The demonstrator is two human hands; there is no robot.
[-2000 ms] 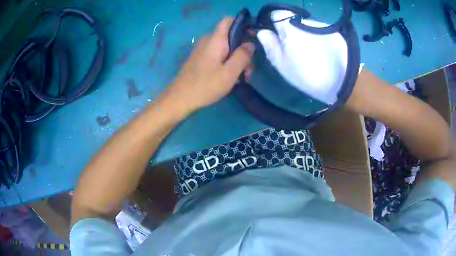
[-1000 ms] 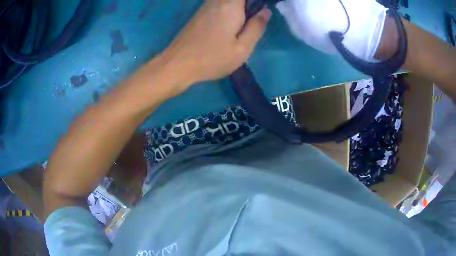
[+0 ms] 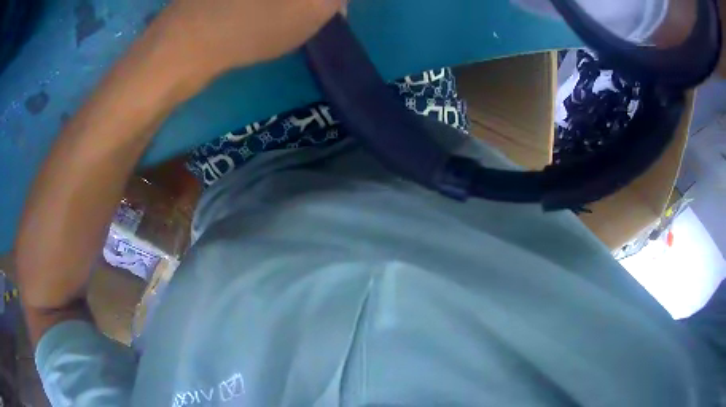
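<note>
A large black headband (image 3: 509, 185) hangs in a wide curve in front of my body, its thick lower arc downward. My left hand (image 3: 279, 17) is bare, cut off by the top edge and closed at the left end of the headband. My right hand (image 3: 625, 14) is at the top right edge; only a blurred part of the white glove near the wrist shows and its fingers are out of the picture. A smaller black curved yoke (image 3: 613, 54) passes below the glove and meets the headband's right side.
The blue-green bench top (image 3: 215, 107) runs across the top. An open carton (image 3: 509, 99) of small black parts (image 3: 597, 99) is below its right edge. Another carton (image 3: 111, 302) with pale contents is at lower left. A bright white object (image 3: 677, 266) lies at the right.
The view has tilted down, so hands and headband sit higher and are more cut off. The right glove has shifted to the upper right. The loose parts on the bench have left the view.
</note>
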